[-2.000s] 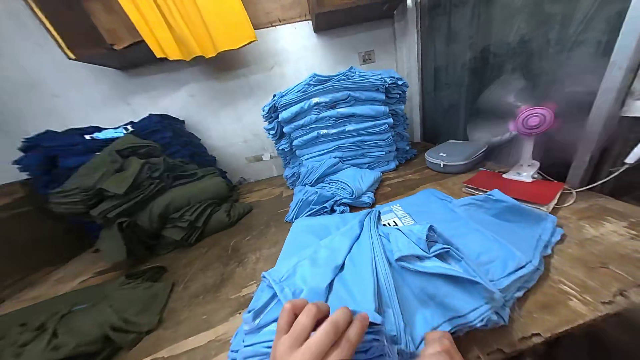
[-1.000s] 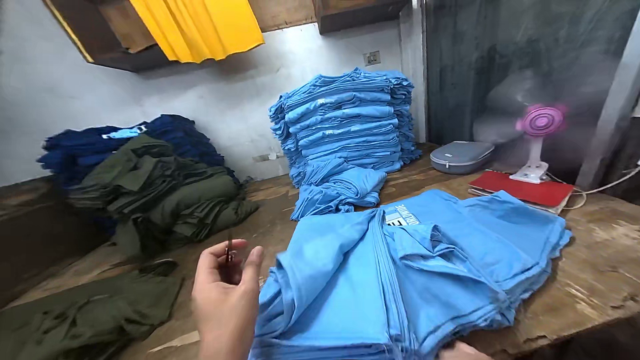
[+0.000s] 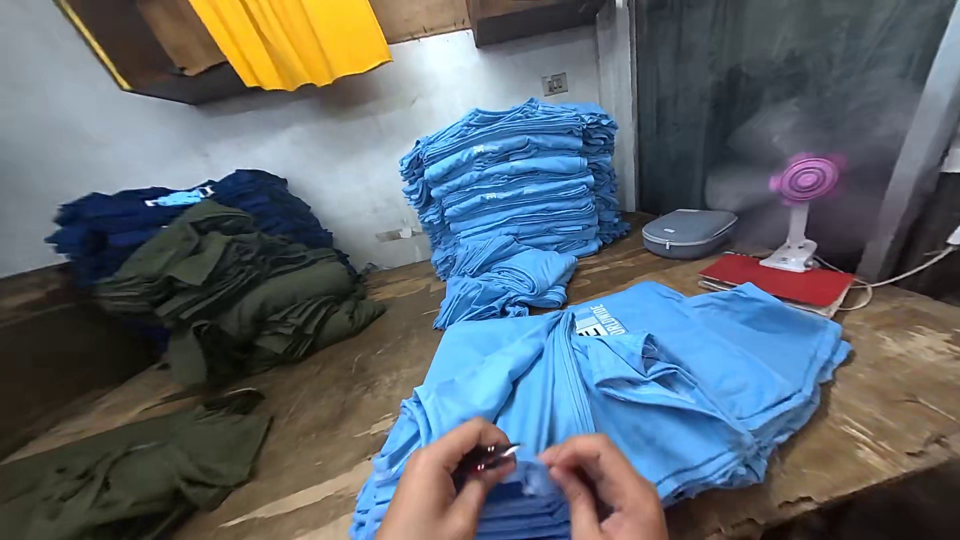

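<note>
A layered pile of light blue printed T-shirts [image 3: 675, 375] lies spread on the wooden table. Over its near edge, my left hand [image 3: 450, 480] is closed around a small dark-red and metal tool [image 3: 491, 457], possibly thread snips, whose bright tip points right. Close beside it, my right hand [image 3: 600, 480] pinches a bit of blue fabric [image 3: 536, 476] between thumb and fingers. Blur hides the exact edge held. Behind the pile stands a tall stack of folded light blue shirts [image 3: 517, 180], with a loose bundle of blue fabric [image 3: 510, 274] at its foot.
Olive green garments [image 3: 255, 285] are heaped before navy ones [image 3: 120, 217] at the left; another olive garment [image 3: 135, 465] lies nearer. A grey zipped case [image 3: 688, 232], a running pink fan [image 3: 806, 180] and a red folder [image 3: 780, 281] stand at the back right. Yellow cloth [image 3: 292, 37] hangs above.
My left hand, raised left of the pile with the small tool one second ago, has moved right to its near edge. My right hand has come further into view beside it.
</note>
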